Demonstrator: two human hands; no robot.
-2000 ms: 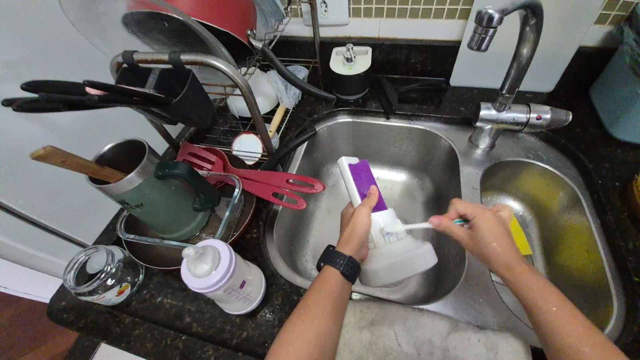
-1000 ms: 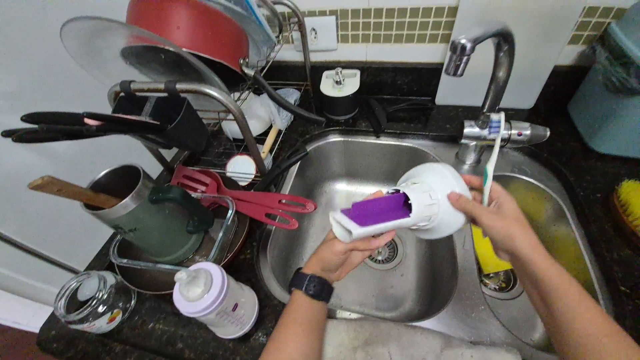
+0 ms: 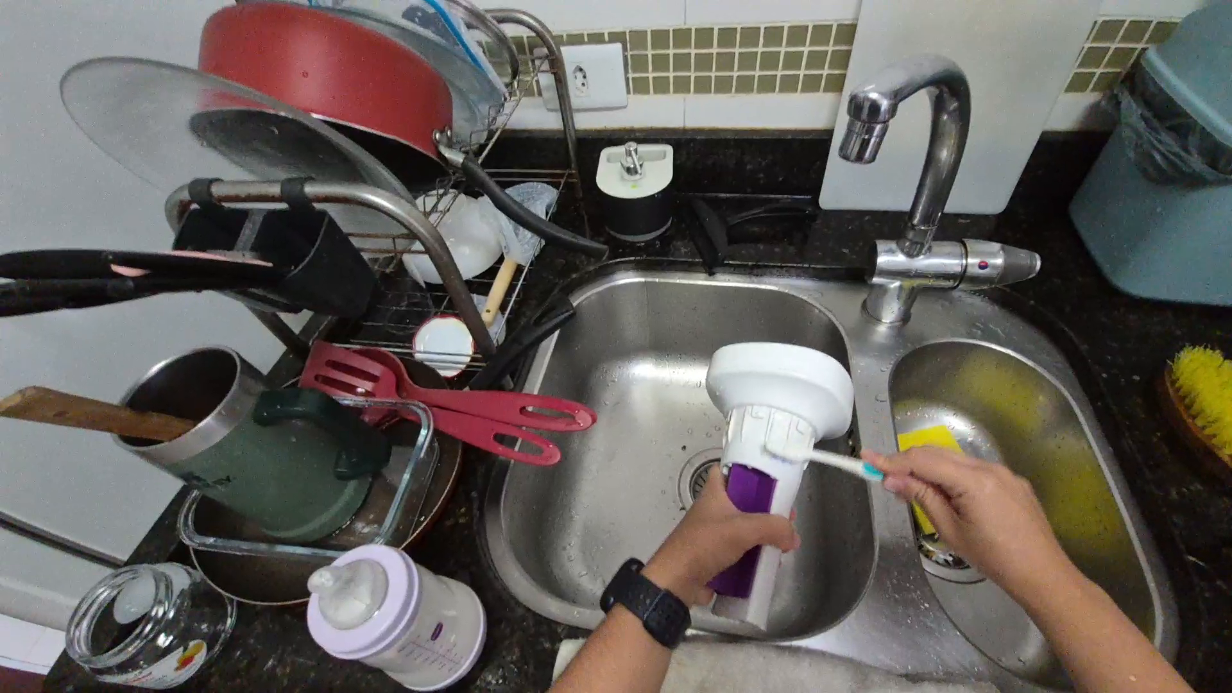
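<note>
Over the larger steel sink basin (image 3: 616,404), my left hand (image 3: 727,539) grips a white and purple plastic part (image 3: 770,433), with its wide round end pointing up and away from me. My right hand (image 3: 962,505), above the divider and small basin, holds a toothbrush (image 3: 837,461) by its handle. The brush head touches the ribbed white collar just below the wide round end. Part of the purple section is hidden by my left fingers. A yellow sponge (image 3: 929,440) lies in the small basin, partly behind my right hand.
The faucet (image 3: 924,164) stands behind the divider. Left of the sink are red utensils (image 3: 481,414), a green mug (image 3: 279,462), a baby bottle (image 3: 399,616), a glass jar (image 3: 149,621) and a dish rack (image 3: 423,221) with a red pot (image 3: 318,77). A scrub brush (image 3: 1203,404) lies far right.
The white part has turned from lying sideways to wide end up. My right hand has left its round end, and the toothbrush, upright one second ago, now points left against the collar.
</note>
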